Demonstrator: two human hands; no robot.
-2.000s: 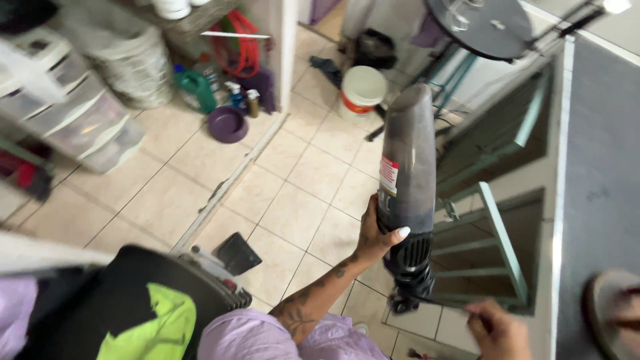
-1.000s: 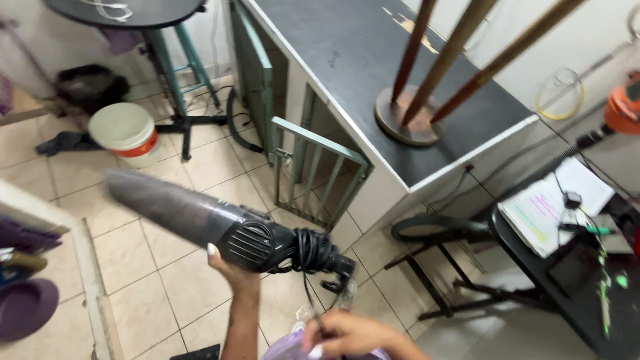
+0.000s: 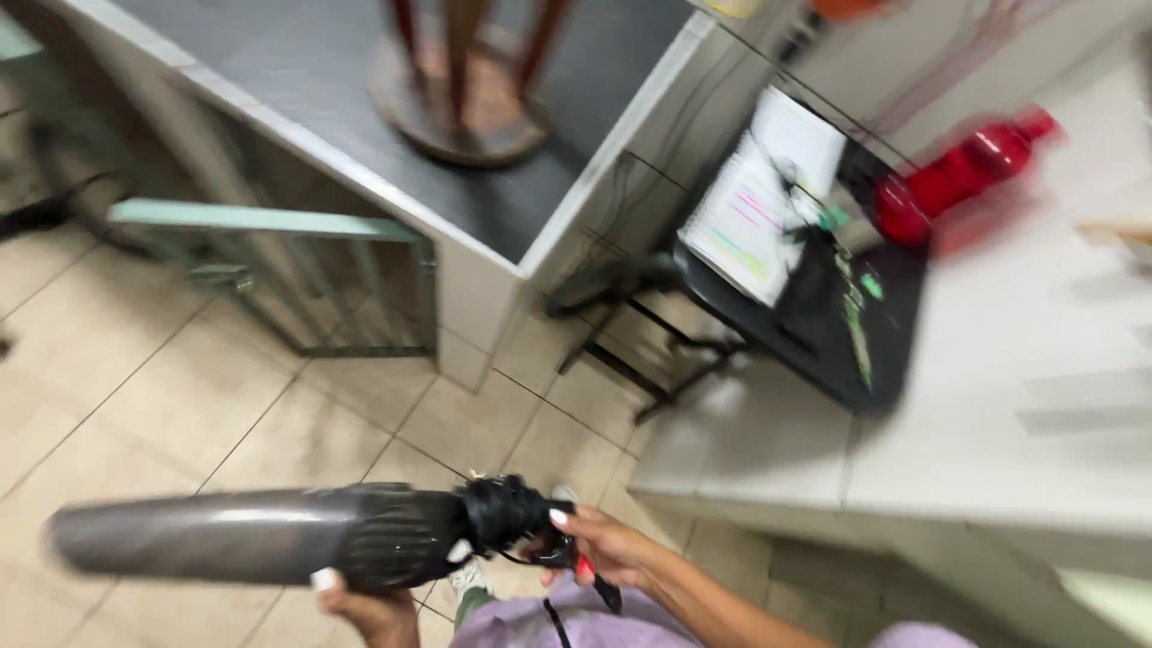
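A handheld vacuum cleaner (image 3: 270, 535) with a smoky clear nose lies roughly level across the lower left, its nose pointing left. Around its black rear end is a wound black cord (image 3: 504, 513). My left hand (image 3: 373, 612) holds the body from below near the vents, thumb on the near side. At the rear end, my right hand (image 3: 598, 549) has its fingers on the cord and handle part; a small red and black piece (image 3: 587, 571) shows beneath those fingers. Motion blurs the nose.
A dark-topped counter (image 3: 315, 117) bears a round wooden base (image 3: 468, 135) with upright legs. Below, a pale green barred door (image 3: 288, 220) stands open. A black folding table (image 3: 810, 351) holds a spiral notebook (image 3: 738, 225). A red bottle (image 3: 963, 175) stands on the white counter (image 3: 990, 387).
The view has swung right. The vacuum cleaner has turned from upright to nearly level, nose to the left. My right hand, apart from it two seconds ago, is now at its rear end.
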